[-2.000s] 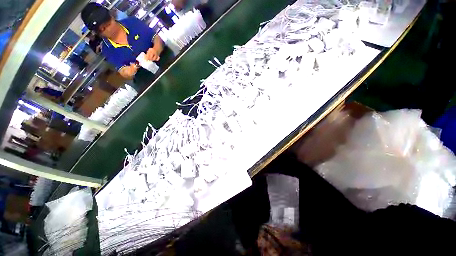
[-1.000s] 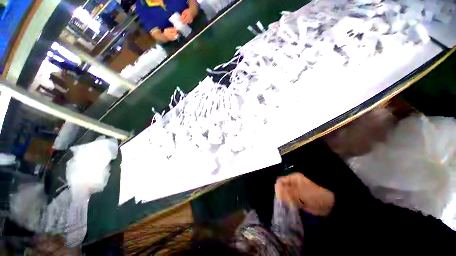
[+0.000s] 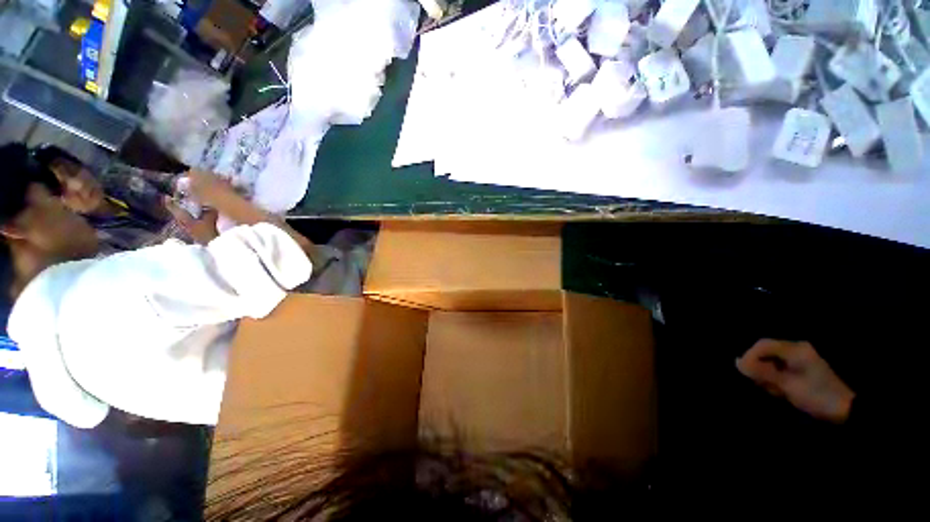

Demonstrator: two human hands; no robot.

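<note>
An open brown carton is at the bottom centre, flaps out, its visible inside bare cardboard. White power adapters lie heaped with their cords on a white sheet at the upper right. My right hand, in a dark sleeve, is right of the carton, below the bench edge and clear of the adapters. Its fingers are curled and nothing shows in it. My left hand is not seen; dark hair covers the bottom edge of the picture.
A coworker in white leans in at the left, an arm stretched toward the bench, with another person behind. Translucent bags lie on the green bench beyond the sheet. The bench's front edge runs just above the carton.
The view has swung left and down, bringing the carton and the white-clad coworker into sight. The worker opposite and the bag carton at right have left view. The clear bag seen near my hand no longer shows.
</note>
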